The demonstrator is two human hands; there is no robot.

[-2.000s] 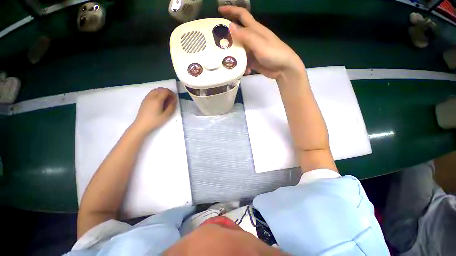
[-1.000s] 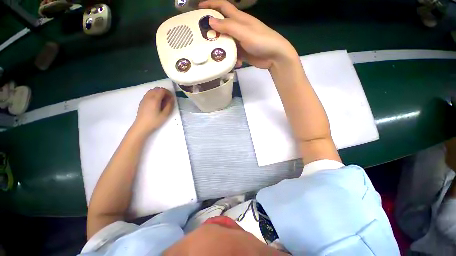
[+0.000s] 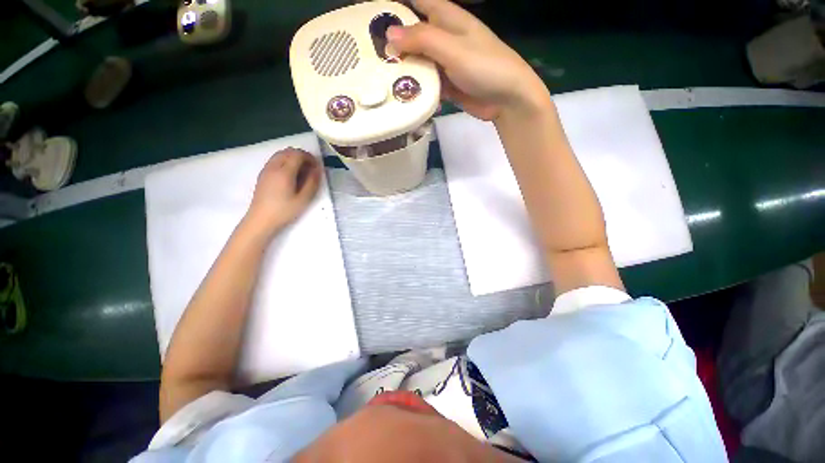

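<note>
A cream top unit (image 3: 366, 77) with a slotted grille, a dark oval display and two coppery rings is held over the cream water tank (image 3: 393, 172). A dark gap shows between unit and tank; the tank's inside is mostly hidden. My right hand (image 3: 479, 63) grips the unit's right side, its thumb on the dark oval (image 3: 387, 36). My left hand (image 3: 288, 188) rests loosely curled on the left white pad, left of the tank; I see nothing in it, but its palm side is hidden.
White foam pads (image 3: 244, 298) (image 3: 579, 154) lie either side of a grey ribbed sheet (image 3: 398, 262). On the dark green belt are another top unit (image 3: 203, 20), a beige-brown piece (image 3: 109, 81) and pale pieces (image 3: 47, 160) at left. A person's grey clothing (image 3: 778, 362) shows at lower right.
The unit stays over the tank in my right hand, its thumb now on the dark oval. Pieces on the belt have shifted to the right. My left hand stays on the pad.
</note>
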